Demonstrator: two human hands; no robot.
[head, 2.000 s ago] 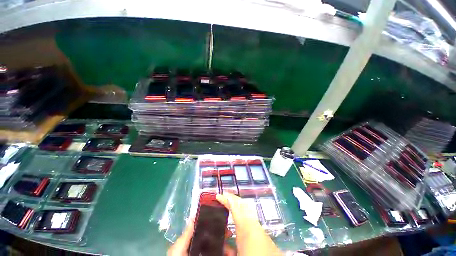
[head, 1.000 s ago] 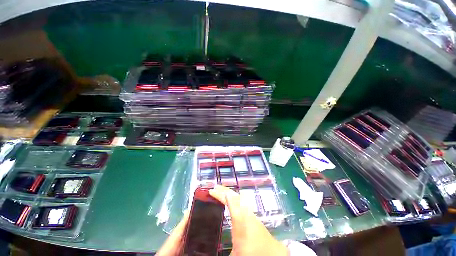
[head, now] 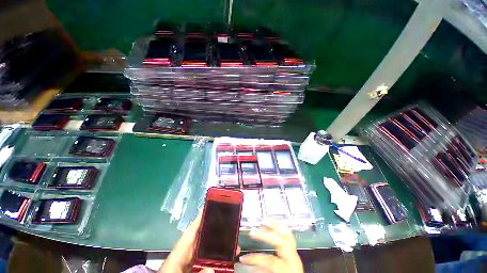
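A red-edged mobile phone with a dark screen [head: 219, 229] is held upright at the bottom centre, screen facing me. My left hand [head: 186, 249] grips its left side and lower edge, partly hidden behind it and cut off by the frame. My right hand [head: 273, 249] is just right of the phone, fingers spread and slightly blurred, with nothing seen in it; whether a fingertip touches the phone's lower right edge is unclear. The sheet of red-bordered panels [head: 284, 186] lies behind the phone, which overlaps its lower left part.
Left is a clear blister tray [head: 42, 145] with phones. A tall stack of trays [head: 219, 90] stands at the rear. Right are a white bottle [head: 313, 149], a pale post [head: 382, 74], crumpled white paper [head: 340, 198], a dark phone [head: 388, 202] and a tilted tray [head: 427, 154]. Clear film [head: 184, 184] lies beside the panels.
My right hand has come off the phone's top edge and moved down and right with fingers apart. The phone sits slightly higher, showing more of its front. The view has tipped downward.
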